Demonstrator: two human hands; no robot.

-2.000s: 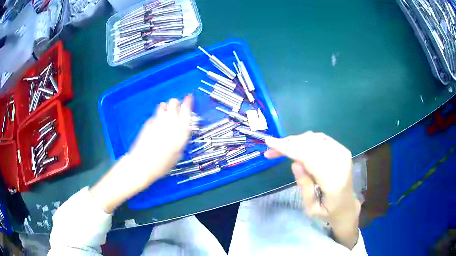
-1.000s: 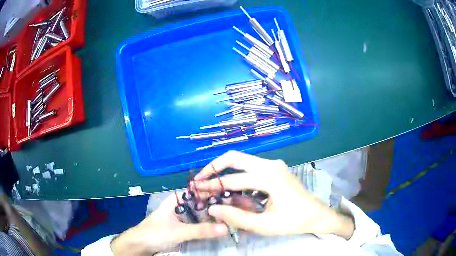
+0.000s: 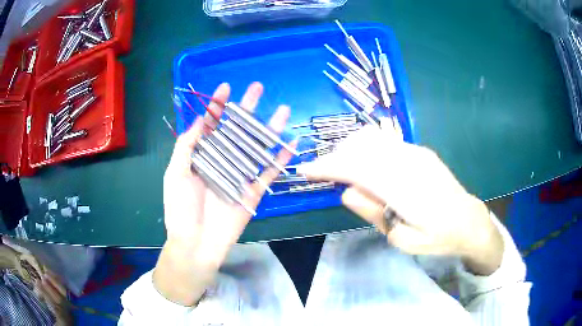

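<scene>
My left hand [image 3: 207, 191] is palm up over the left front of the blue tray [image 3: 242, 54]. Several slim silver motors [image 3: 233, 149] lie side by side across its palm and fingers, thin pins toward the lower right, red and blue wires at the upper left. My right hand [image 3: 408, 194] is above the tray's front right part, back of the hand up. Its thumb and index finger are apart, and no motor shows clearly between them. Its other fingers are partly hidden. More loose motors [image 3: 354, 79] lie in the tray's right half, some covered by my right hand.
Red bins [image 3: 118, 102] with short metal cylinders stand at the left. A clear box [image 3: 274, 11] of motors is at the back, clear bags or boxes [image 3: 568, 57] at the far right. White scraps [image 3: 64, 210] lie front left. A person's patterned sleeve [image 3: 22, 296] shows bottom left.
My hands have come apart from in front of the tray. My left hand has risen over the tray with the motors laid out in its palm; my right hand has moved right, over the tray.
</scene>
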